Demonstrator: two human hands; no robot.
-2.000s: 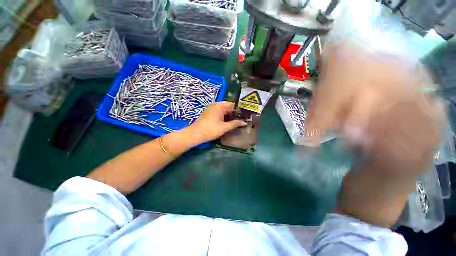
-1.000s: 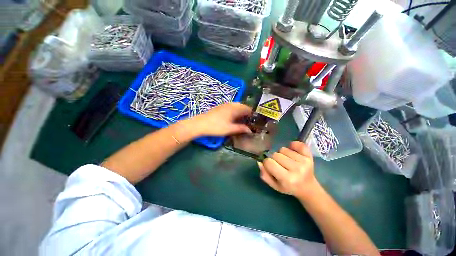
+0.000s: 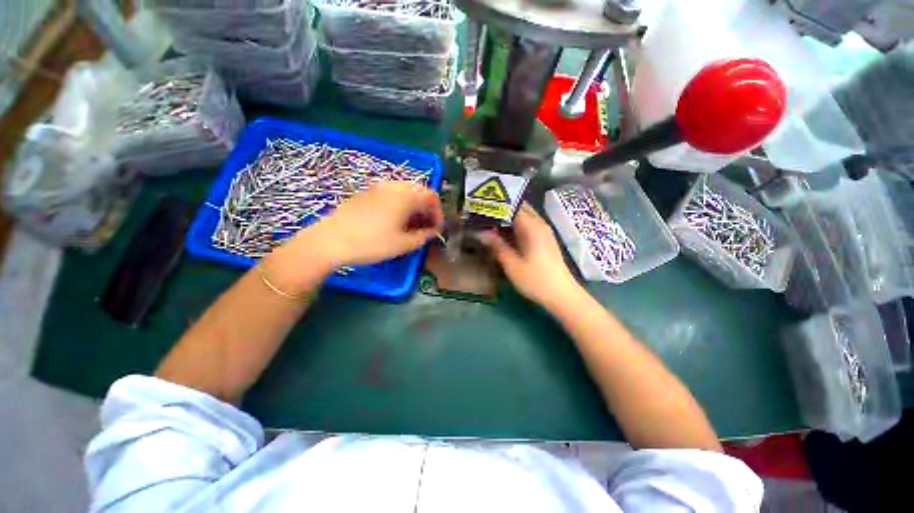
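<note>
My left hand (image 3: 386,224) is over the right part of the blue tray (image 3: 401,279), left of the press fixture. Its fingers are pinched, with a thin bright tip of a metal pin showing at the fingertips. My right hand (image 3: 533,259) is at the right side of the fixture (image 3: 471,238), thumb and fingers close to it below the warning label (image 3: 493,193); whether it holds a pin is hidden. The red ball knob (image 3: 732,105) of the press lever is raised at upper right, untouched. The tray holds a heap of metal pins (image 3: 291,190).
A clear box of pins (image 3: 641,240) stands right of the press, with another (image 3: 724,232) beyond it. More filled boxes (image 3: 389,65) are stacked behind the tray. A black phone (image 3: 147,261) and a plastic bag (image 3: 62,185) lie left. A red tray (image 3: 573,115) is behind the press.
My right hand has let go of the lever and moved to the fixture; the lever is up. My left hand has moved left, from the fixture to over the tray's edge.
</note>
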